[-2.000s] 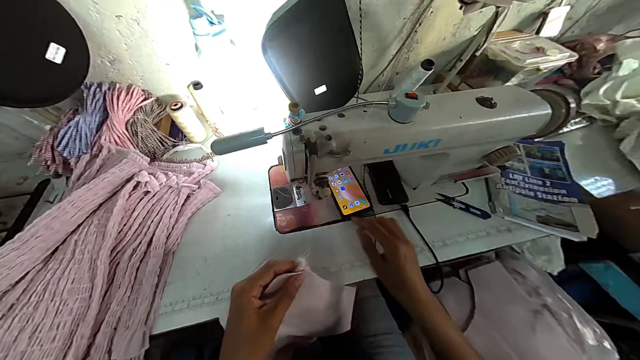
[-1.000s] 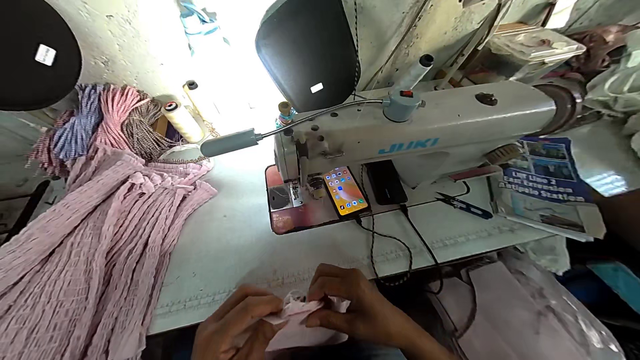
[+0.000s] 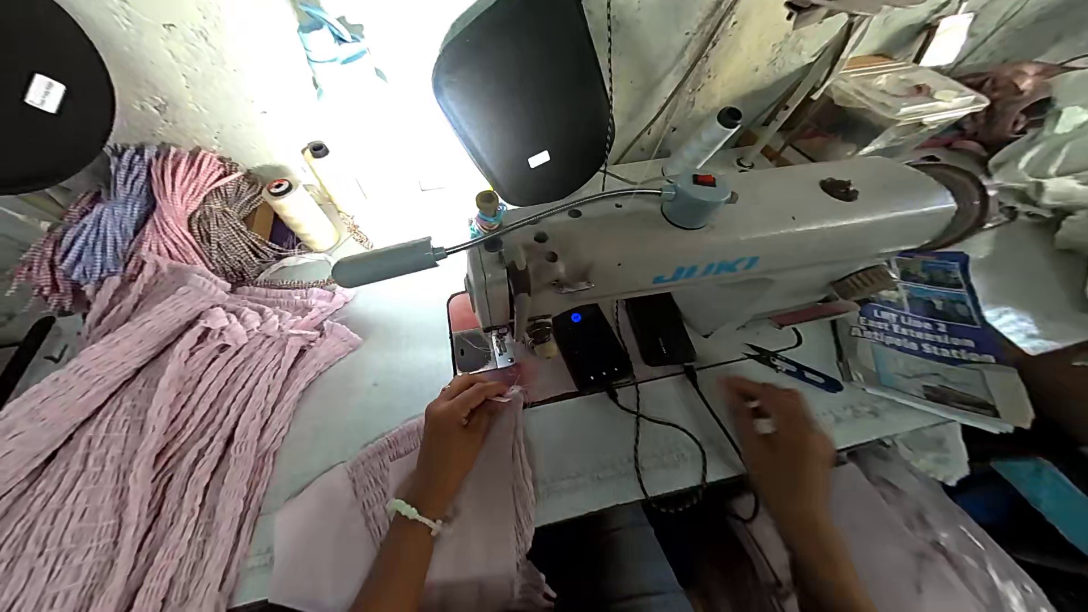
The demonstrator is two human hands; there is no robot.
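Note:
My left hand (image 3: pixel 463 416) pinches the top edge of a pink fabric piece (image 3: pixel 467 535) just in front of the presser foot (image 3: pixel 501 348) of a Juki sewing machine (image 3: pixel 722 229). The fabric has a gathered strip and hangs over the table's front edge. My right hand (image 3: pixel 778 433), blurred, is over the front of the table at the right, near the thread snips (image 3: pixel 795 367); whether something small and white is held or worn at its fingers I cannot tell. A smartphone with a dark screen (image 3: pixel 592 347) and a black power bank (image 3: pixel 660 329) lie under the machine arm.
Shirred pink fabric (image 3: pixel 161 425) is heaped at the left, beside bundled cords (image 3: pixel 127 212) and thread cones (image 3: pixel 300 214). A lamp on a flexible neck (image 3: pixel 387 262) reaches across the machine head. Cables loop over the table edge (image 3: pixel 595 501). Printed papers (image 3: pixel 935 340) lie at the right.
My left hand has moved up with the fabric to the presser foot. My right hand has left the fabric and moved right. The phone's lit screen has gone dark.

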